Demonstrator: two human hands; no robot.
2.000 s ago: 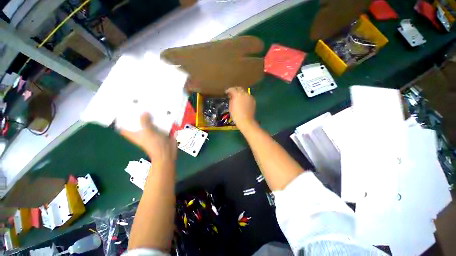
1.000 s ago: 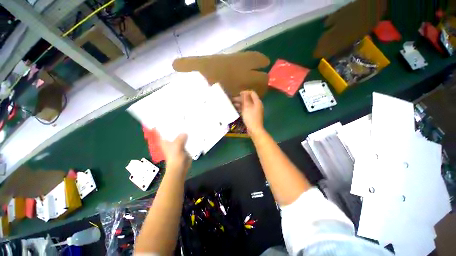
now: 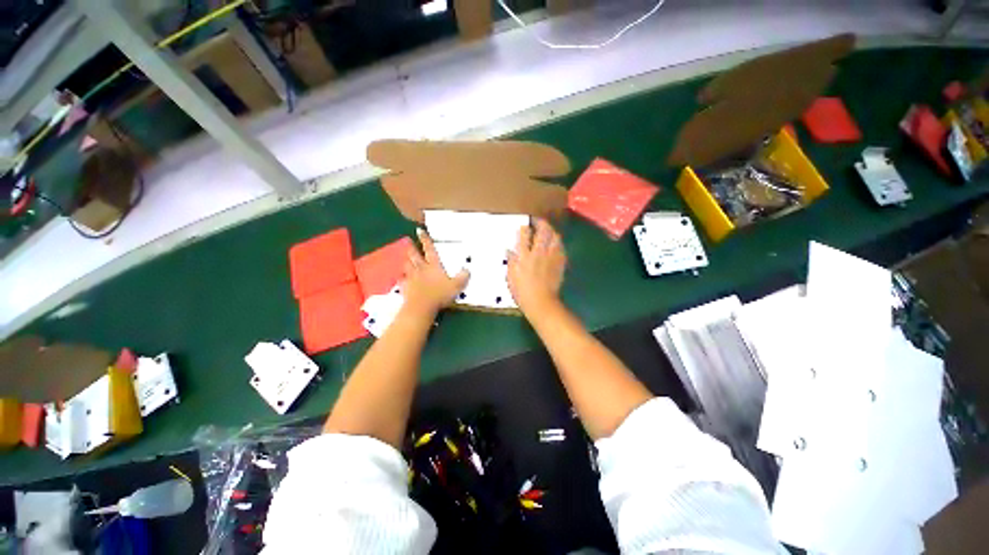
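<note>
A white card insert point(image 3: 477, 266) lies folded in the yellow box at the centre of the green belt and hides what is inside. The box's brown lid point(image 3: 466, 173) stands open behind it. My left hand point(image 3: 432, 284) presses on the insert's left edge with the fingers along the side. My right hand point(image 3: 537, 266) presses on its right edge. Both hands hold the insert between them.
Red-orange squares point(image 3: 325, 314) and small white pieces point(image 3: 284, 375) lie beside the box. Another open yellow box point(image 3: 759, 190) is at the right. Stacked white inserts point(image 3: 857, 434) and a heap of black cables point(image 3: 461, 466) are nearer me.
The white insert has moved from my left hand, above the belt, down into the box. My right hand now holds its right side. Red-orange squares show left of the box.
</note>
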